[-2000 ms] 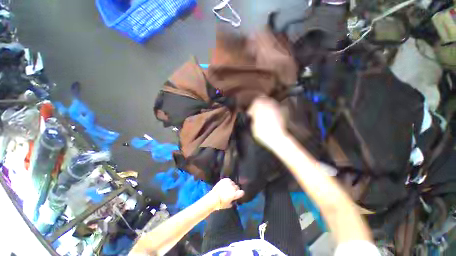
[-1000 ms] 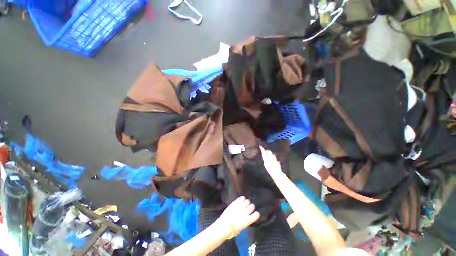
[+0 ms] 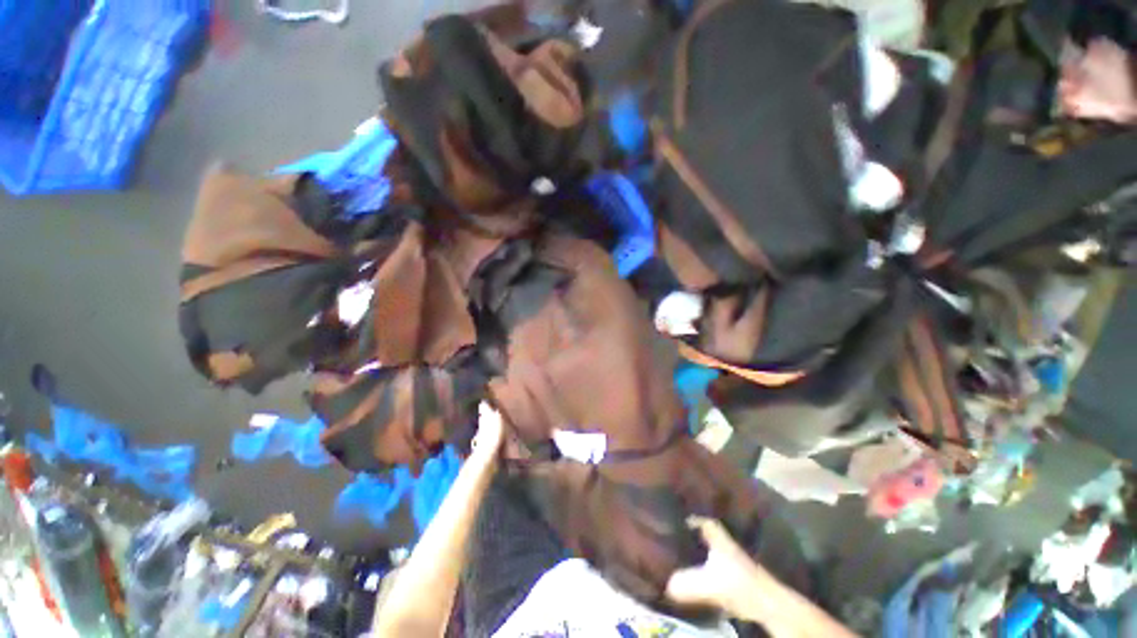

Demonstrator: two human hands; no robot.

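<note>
A large black-and-brown bundle of sewn cloth [image 3: 418, 293] lies in front of me, its parts fanned out around a dark gathered centre. A wide brown cloth piece [image 3: 586, 343] with a dark band and a small white patch stretches from this centre towards my body. My left hand [image 3: 490, 430] is at the left edge of the brown piece, with its fingers closed on the cloth and partly hidden. My right hand [image 3: 717, 571] is over the lower right part of the brown cloth, thumb and fingers apart.
A blue slotted crate [image 3: 106, 94] stands at the upper left. Another blue crate [image 3: 620, 218] shows partly under the cloth. A second black-and-brown bundle [image 3: 779, 137] lies right. Blue strips [image 3: 112, 455], pale scraps [image 3: 810, 476] and clear plastic-wrapped things [image 3: 75, 555] lie around.
The view has shifted, so the bundle and crate sit further left. The brown piece is now spread out towards me. My left hand has moved up to its edge, and my right hand has come down nearer my body.
</note>
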